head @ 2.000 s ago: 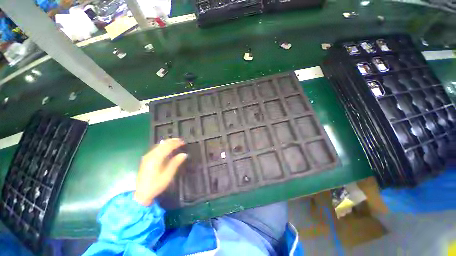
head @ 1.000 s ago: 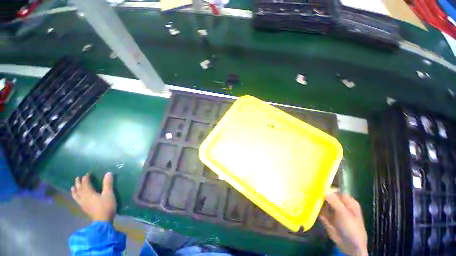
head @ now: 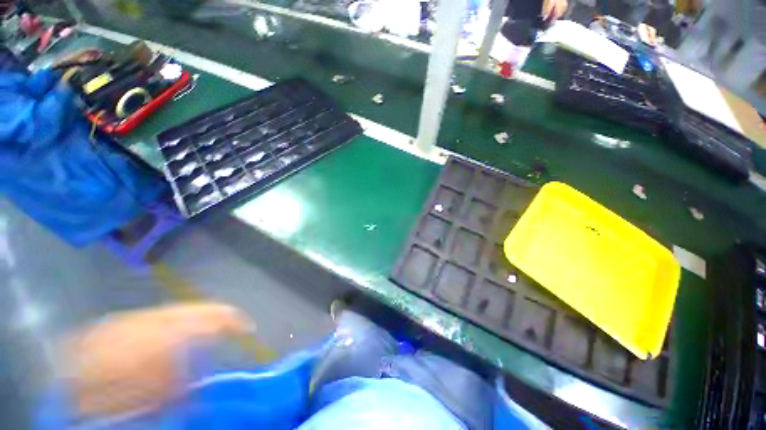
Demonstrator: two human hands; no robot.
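The yellow plastic tray (head: 598, 267) lies tilted across the right part of the grey foam tray (head: 458, 239) on the green bench. Two small white bits lie on the foam tray, left of the yellow tray. My left hand (head: 139, 353) is blurred, at the lower left, in front of the bench over the floor; I cannot tell whether it holds anything. My right hand is not in view.
A black blister tray (head: 260, 143) lies on the bench at left, beyond it a red tool tray (head: 139, 97). A grey post (head: 438, 80) stands behind the bench. The conveyor carries small modules. Black trays stand at the right edge. A person's blue sleeve shows far left.
The view has swung left. My right hand has let go of the yellow tray and left the picture. My left hand has moved away from the bench edge.
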